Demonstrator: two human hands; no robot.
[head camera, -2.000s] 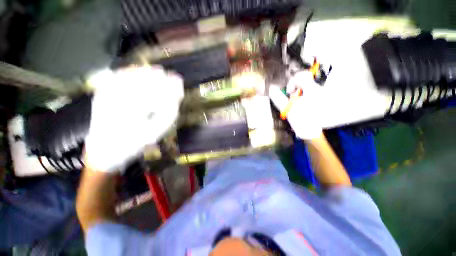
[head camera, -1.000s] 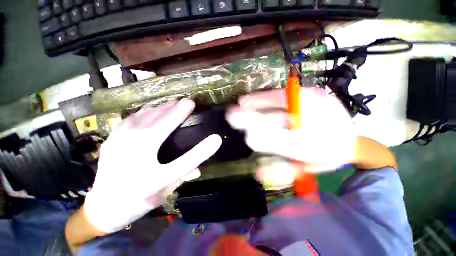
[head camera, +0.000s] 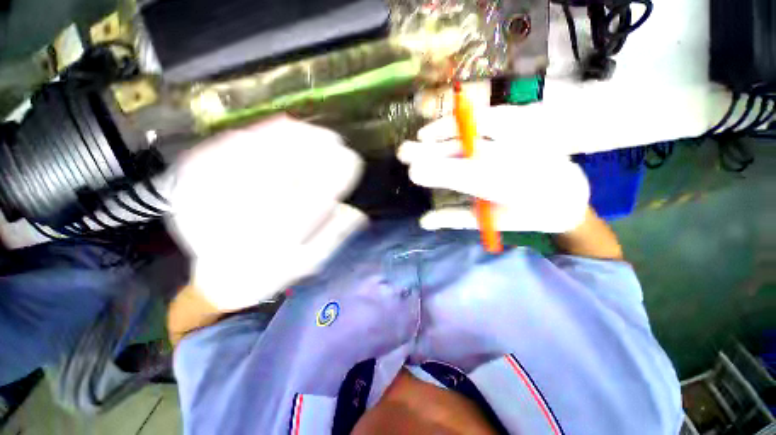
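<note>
A black power adapter (head camera: 272, 36) lies on the far plate of the test fixture (head camera: 374, 81), which is covered in shiny film. A second dark block, seemingly an adapter (head camera: 391, 183), shows at the near plate between my hands. My left hand (head camera: 268, 208), white-gloved and blurred, covers its left part; its grip is hidden. My right hand (head camera: 519, 178), also white-gloved, is at its right end and holds a thin orange marker pen (head camera: 465, 123), which points away from me, between its fingers.
A row of black adapters with hanging cords (head camera: 68, 157) stands at left, another (head camera: 744, 47) at upper right. A black cable bundle (head camera: 608, 30) lies right of the fixture. A green button (head camera: 522, 89) is at its right end. A blue bin (head camera: 614, 187) is below the bench.
The view has shifted towards the near side, and the keyboard is out of sight. My hands have moved from the far adapter to the near one. The pen stays in my right hand.
</note>
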